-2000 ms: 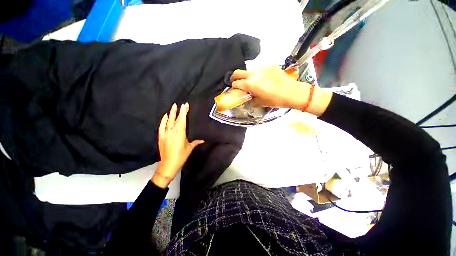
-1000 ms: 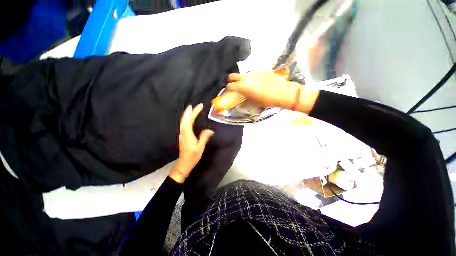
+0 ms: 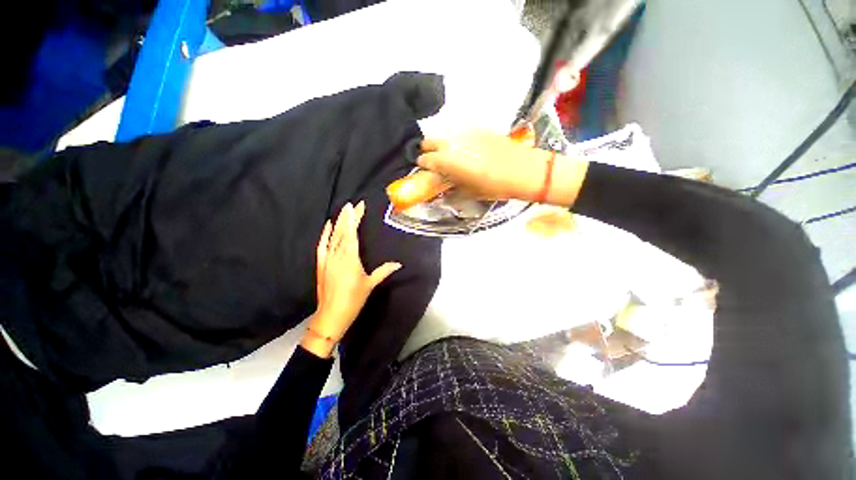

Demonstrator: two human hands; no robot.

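Observation:
A black garment (image 3: 206,225) lies spread over the white padded ironing table (image 3: 310,61), its right end under the iron. My right hand (image 3: 483,166) is closed around the orange handle of the steam iron (image 3: 450,214), whose pointed metal plate faces left on the garment's right end. My left hand (image 3: 345,272) lies flat on the garment just left of the iron, fingers spread and holding nothing. The garment's lower right part hangs over the table's near edge. The iron's underside is hidden.
A blue bar (image 3: 161,70) stands at the table's far left edge. A hose rises from behind the iron. An orange-brown mark (image 3: 551,222) is on the cover right of the iron. Boxes and papers (image 3: 610,347) lie at lower right, cables (image 3: 807,141) at far right.
The view has shifted, so the blue bar and table sit lower and further left. My left hand moved right toward the iron, then slightly back left. My right hand keeps hold of the iron.

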